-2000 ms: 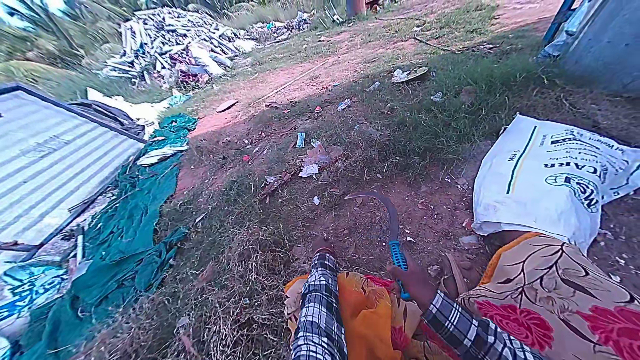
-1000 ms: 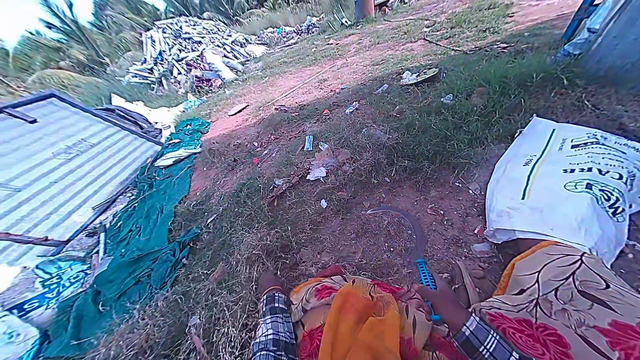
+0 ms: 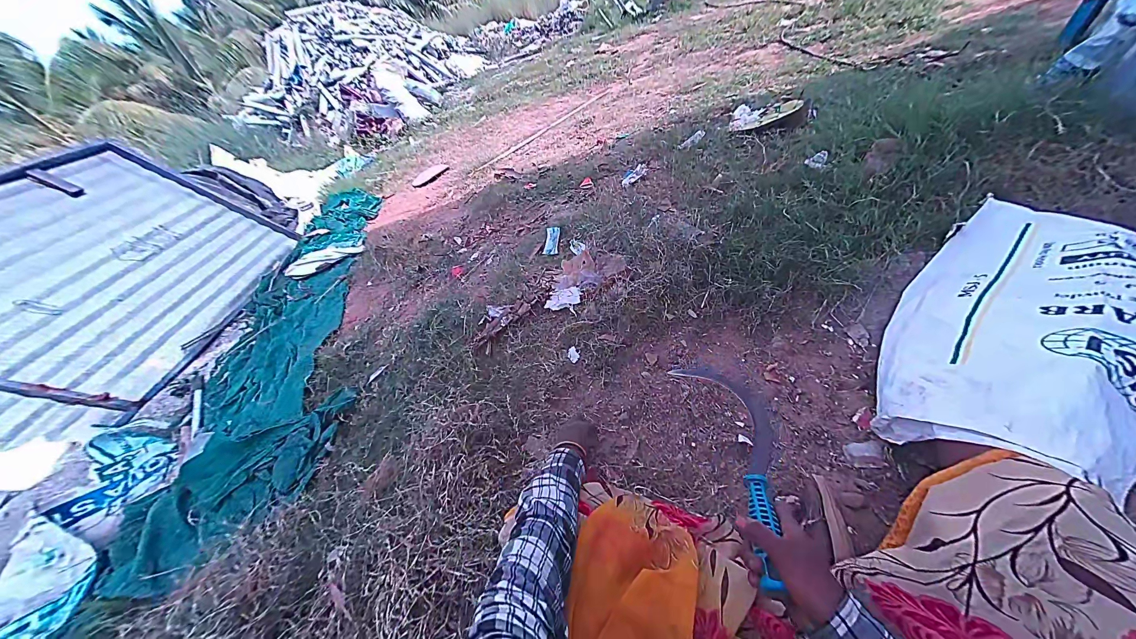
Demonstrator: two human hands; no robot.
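Note:
My right hand [image 3: 792, 557] is closed around the blue ribbed handle of a sickle [image 3: 754, 417]. Its dark curved blade rises above the fist, with the tip bent to the left over bare reddish soil. My left hand [image 3: 579, 437], dark and small past the checked cuff, reaches forward low over the soil and dry grass; its fingers are not clear. Between the sleeves lies orange and floral cloth [image 3: 635, 568] over my lap. A sandalled foot [image 3: 830, 515] shows just right of the sickle handle.
A white printed sack [image 3: 1003, 355] lies at the right by my floral-covered knee. Corrugated sheet [image 3: 133, 284] and green netting [image 3: 275, 373] lie at the left. Litter [image 3: 564, 297] dots the grass ahead, and a heap of pale sticks or pipes [image 3: 333, 71] stands far back.
My left hand has moved right and forward since one second ago, when it was by the dry grass left of my lap. The sickle stays in my right hand.

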